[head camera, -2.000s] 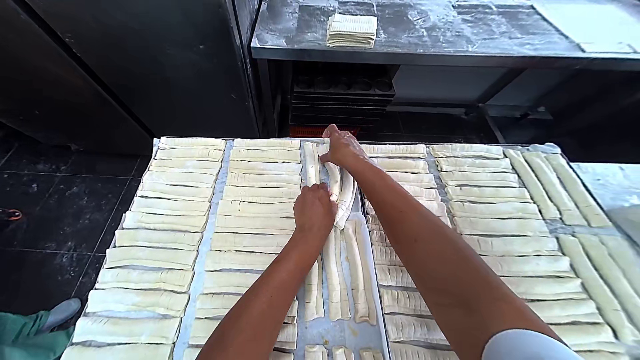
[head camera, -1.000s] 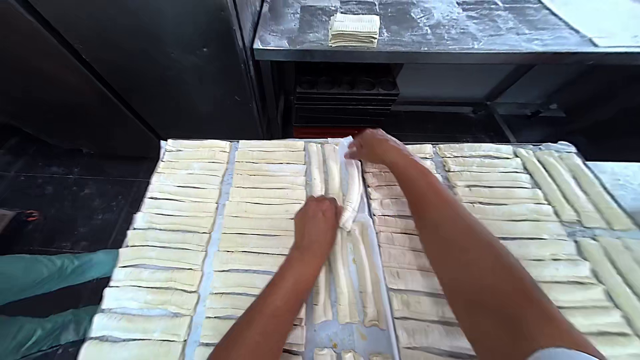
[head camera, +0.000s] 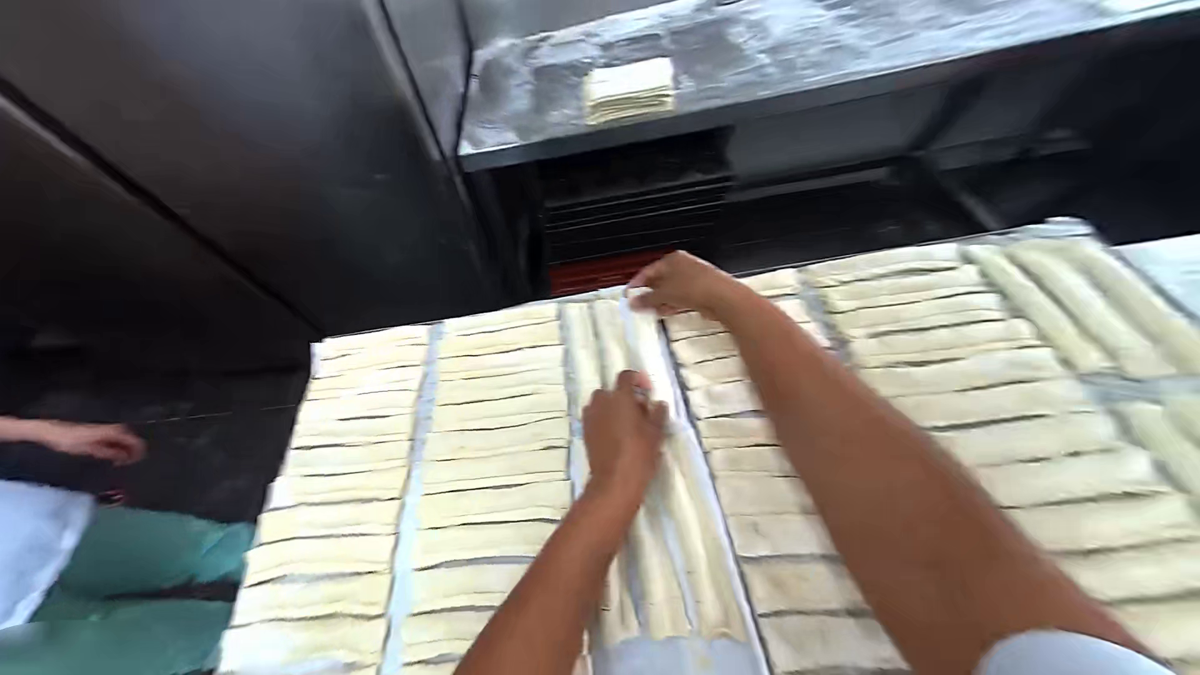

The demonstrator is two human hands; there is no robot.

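Observation:
My right hand (head camera: 677,283) has its fingertips at the far end of a long dough strip (head camera: 651,354) near the tray's back edge. Lower down, my left hand (head camera: 626,427) rests with curled fingers at the near end of that same strip. Other lengthwise strips (head camera: 583,345) lie just left of it, and more (head camera: 689,553) run toward me below my hands. Whether either hand grips the dough is hard to tell, as the fingers hide the contact.
Rows of crosswise dough strips (head camera: 497,417) fill the paper-lined trays on both sides. A floured steel counter (head camera: 750,56) holds a stack of dough sheets (head camera: 630,91). A person in green trousers (head camera: 150,553) stands at the left, one hand (head camera: 94,441) showing.
The rightmost strip, tilted between my hands two seconds ago, now lies beside the other lengthwise strips. The person at the left has come further into view. The view has shifted and turned.

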